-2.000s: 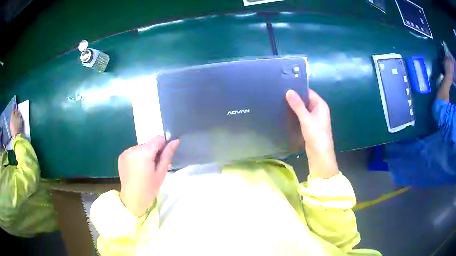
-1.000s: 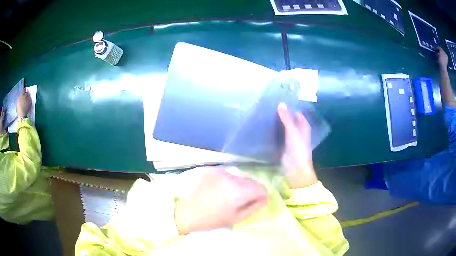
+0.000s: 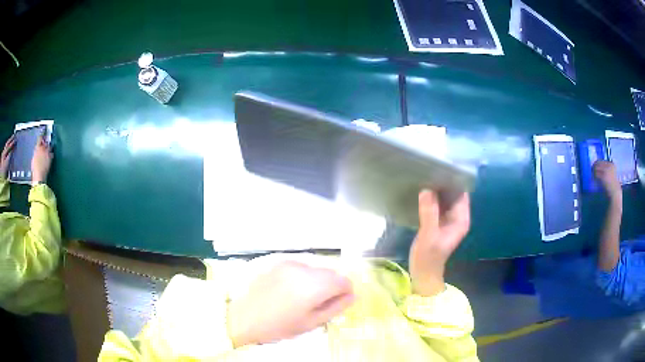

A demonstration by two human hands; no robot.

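Observation:
My right hand [image 3: 440,233] grips the right end of a thin grey tablet [image 3: 297,145], thumb on the face towards me. The tablet is blurred and tilted above a stack of white sheets [image 3: 247,219], its left end raised. My left hand [image 3: 290,300] is blurred in front of my chest, below the tablet and apart from it, fingers curled. A pale, shiny streak lies between the tablet and this hand; I cannot tell whether it is film or whether the hand holds it.
A small bottle [image 3: 157,83] stands at back left. White slips [image 3: 424,138] lie behind the tablet. A tablet on a white sheet [image 3: 557,187] lies right, near a blue tray [image 3: 592,166] and a neighbour's hand. More lie on the far strip [image 3: 452,25]. Another worker handles a tablet [image 3: 27,152] far left.
The tablet was held level in both hands, logo up; my left hand let go and moved to my chest. The tablet has since tilted more steeply. The far-strip tablets and the right neighbour's hand have shifted.

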